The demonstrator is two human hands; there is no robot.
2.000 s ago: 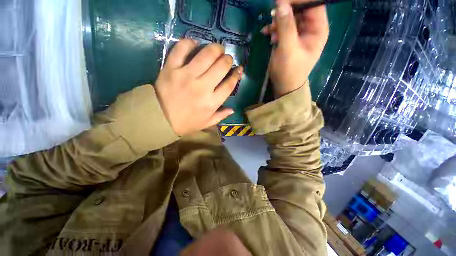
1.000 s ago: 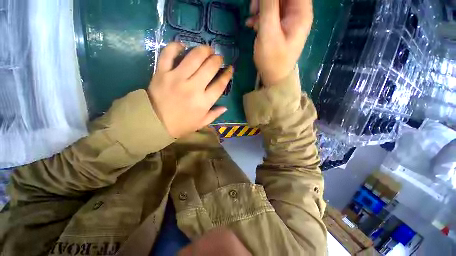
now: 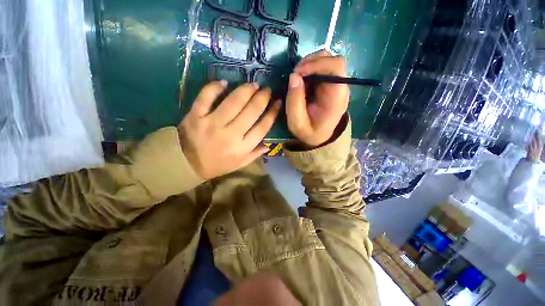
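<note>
Several black square frames (image 3: 233,58) lie in two columns on the green mat (image 3: 143,72), at the top centre. My left hand (image 3: 224,131) rests palm down over the lowest frames, fingers spread and bent. It partly covers them; whether it grips one cannot be told. My right hand (image 3: 318,100) holds a thin black pen-like tool (image 3: 352,80) between thumb and fingers, close beside the lower right frames. The tool's black shaft points to the right. Its working tip is hidden by my fingers. No small parts can be made out.
A milky film-covered tray (image 3: 48,89) stands at the left. Stacked clear plastic trays (image 3: 472,89) stand at the right. Yellow-black tape (image 3: 273,149) marks the mat's front edge. Cartons (image 3: 399,269) and blue bins stand at the lower right. Another person's hand (image 3: 533,148) shows at the right rim.
My right hand has come down and closer to my left hand, with the black tool clearly visible again. The frames sit lower in the picture. My left hand stays over the lowest frames.
</note>
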